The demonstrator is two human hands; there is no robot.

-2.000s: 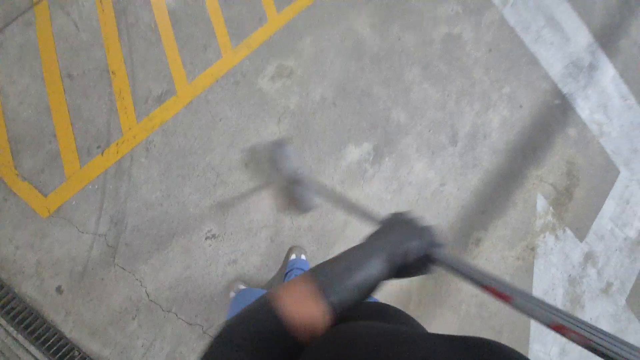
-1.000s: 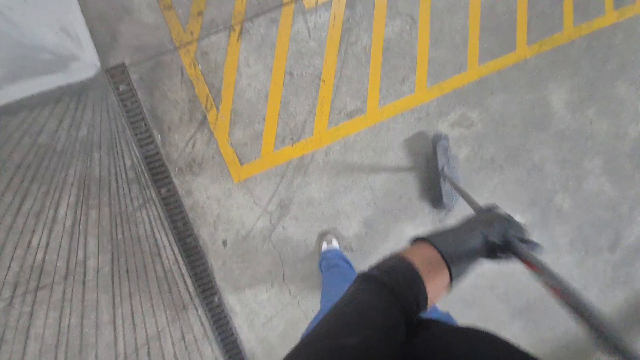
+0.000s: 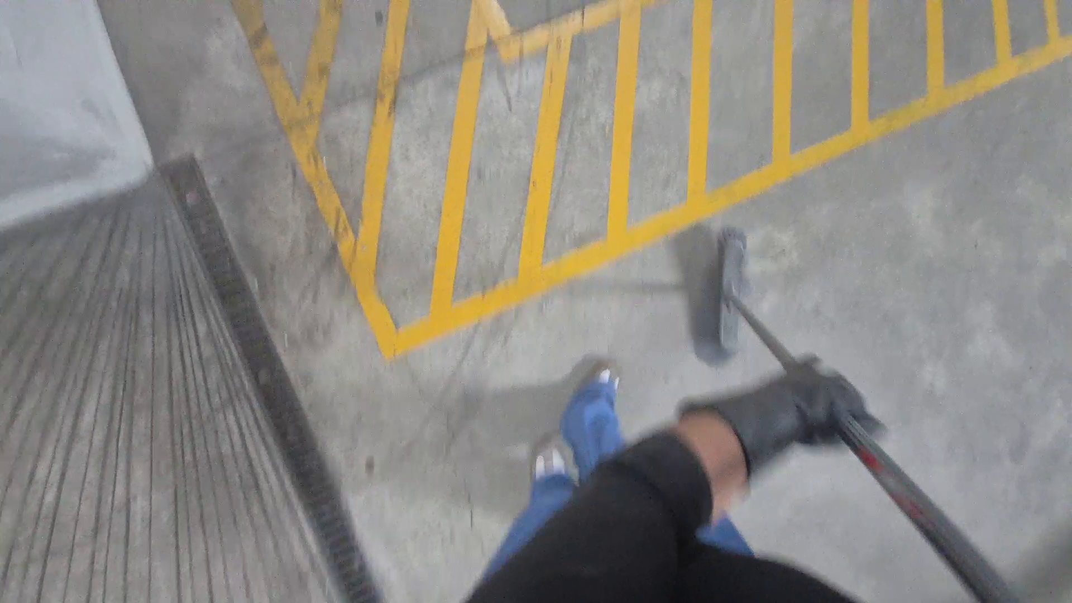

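Observation:
My left hand [image 3: 825,406], in a dark grey glove, is closed around the pole [image 3: 913,502] of a push broom. The pole slants from the lower right up to the broom head [image 3: 730,293], a long, narrow grey block beyond the hand. A dark shadow lies just left of the head. The head is over the bare concrete, just below the yellow painted border; motion blur hides whether its bristles touch the floor. My right hand is not in view, and the pole's near end runs out of the frame at the lower right.
Yellow hatched lines [image 3: 615,247] mark the concrete floor ahead. A long drain grate [image 3: 276,394] runs down the left, beside a grooved concrete surface [image 3: 126,402]. A pale painted surface [image 3: 67,109] stands at the upper left. My shoes [image 3: 548,461] and blue trouser legs are below the markings.
The view has swung left, bringing the grate and grooved surface further in. My left hand stays on the pole throughout. My second shoe now shows, hidden one second ago.

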